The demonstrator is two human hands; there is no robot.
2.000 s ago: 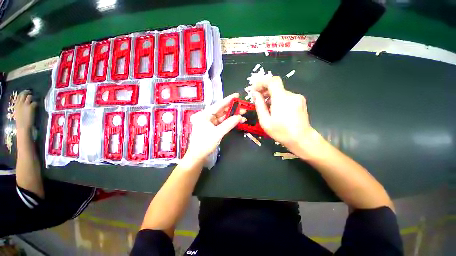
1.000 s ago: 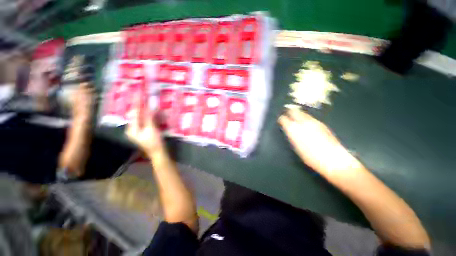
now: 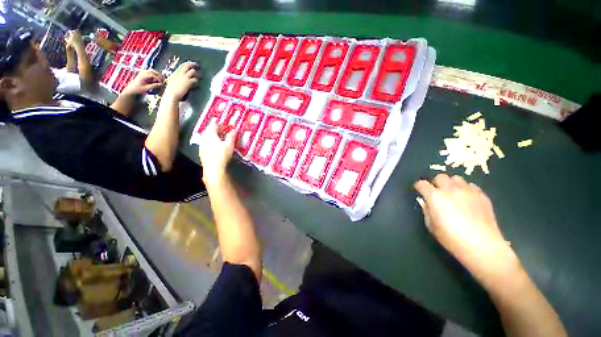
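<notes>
A whitish blister tray point(image 3: 395, 148) holds red plastic frames point(image 3: 352, 172) in two rows of upright pockets with sideways ones between. My left hand point(image 3: 217, 150) is at the tray's near left corner, its fingertips on the near end of a red frame point(image 3: 232, 117) in the near row; the fingers partly hide it. My right hand point(image 3: 458, 214) is low over the bench, right of the tray and just nearer than a loose heap of cream strips point(image 3: 469, 145). Its fingers are curled; a tiny pale spot shows at the thumb, too small to tell if it is a strip.
A person point(image 3: 92, 141) works at the left beside another tray point(image 3: 135, 56) of red frames and loose strips. A white edge strip point(image 3: 487, 85) divides the dark bench from the green belt point(image 3: 514, 39). A black object point(image 3: 585, 125) stands at the right edge.
The view has swung left. The red frame held by both hands at first went left in my left hand to the tray's near row. My right hand let go of it and stays by the strips.
</notes>
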